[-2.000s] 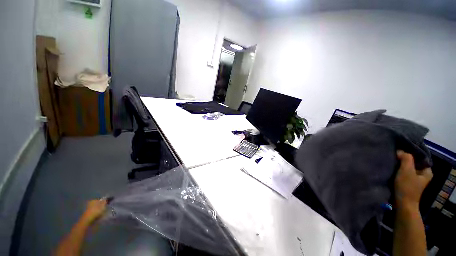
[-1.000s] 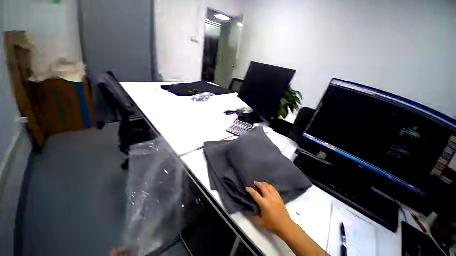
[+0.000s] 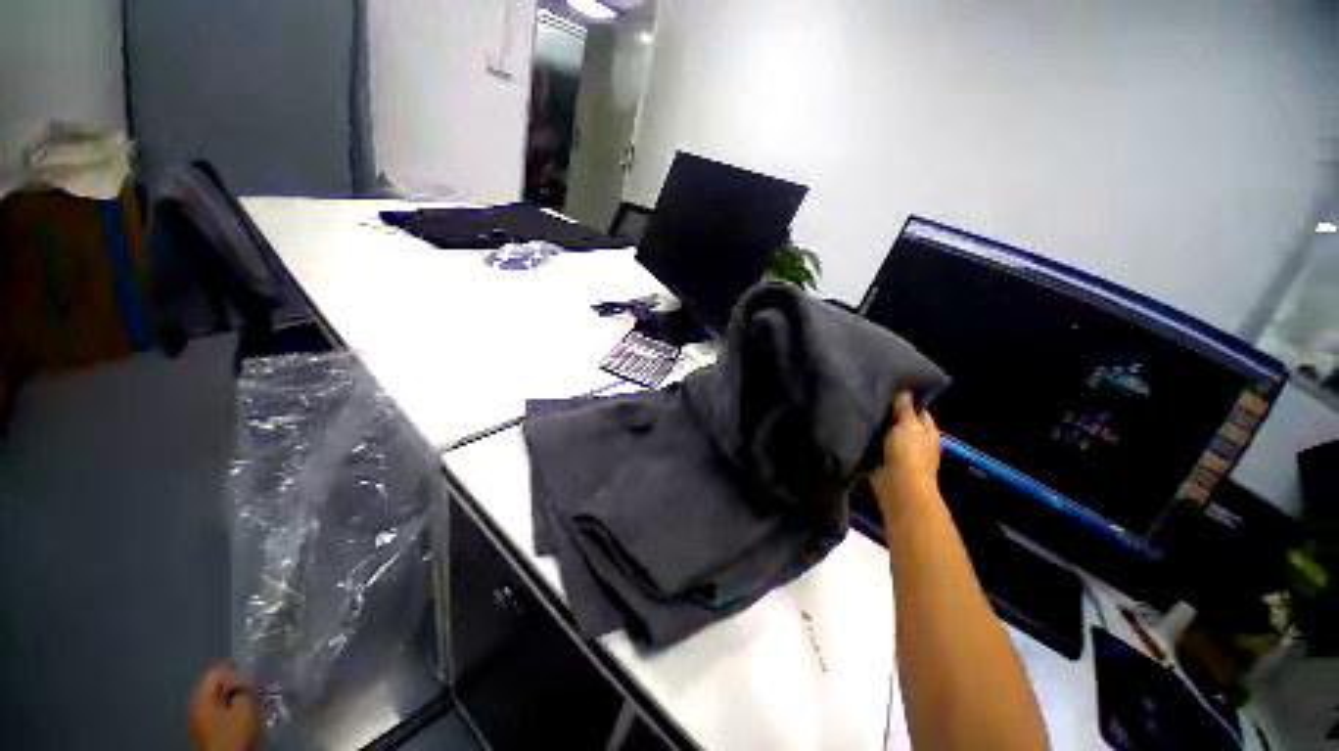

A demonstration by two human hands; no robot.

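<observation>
A dark grey garment (image 3: pixel 661 499) lies folded on the white desk (image 3: pixel 778 675), with its right part lifted up. My right hand (image 3: pixel 913 440) grips the raised edge of the garment, in front of the monitor. My left hand (image 3: pixel 226 710) is low at the bottom left, partly cut off by the picture's edge, and holds the lower end of a clear plastic bag (image 3: pixel 331 514). The bag hangs beside the desk's left edge.
A large monitor (image 3: pixel 1072 382) and keyboard (image 3: pixel 1028 584) stand on the right. A calculator (image 3: pixel 642 357), second monitor (image 3: pixel 720 232) and black cloth (image 3: pixel 499 226) are farther back. An office chair (image 3: pixel 220 250) and cardboard box (image 3: pixel 66 279) are on the left.
The garment was held up, then laid folded on the desk; now my right hand lifts its right side. The plastic bag, still in my left hand, now hangs at the left.
</observation>
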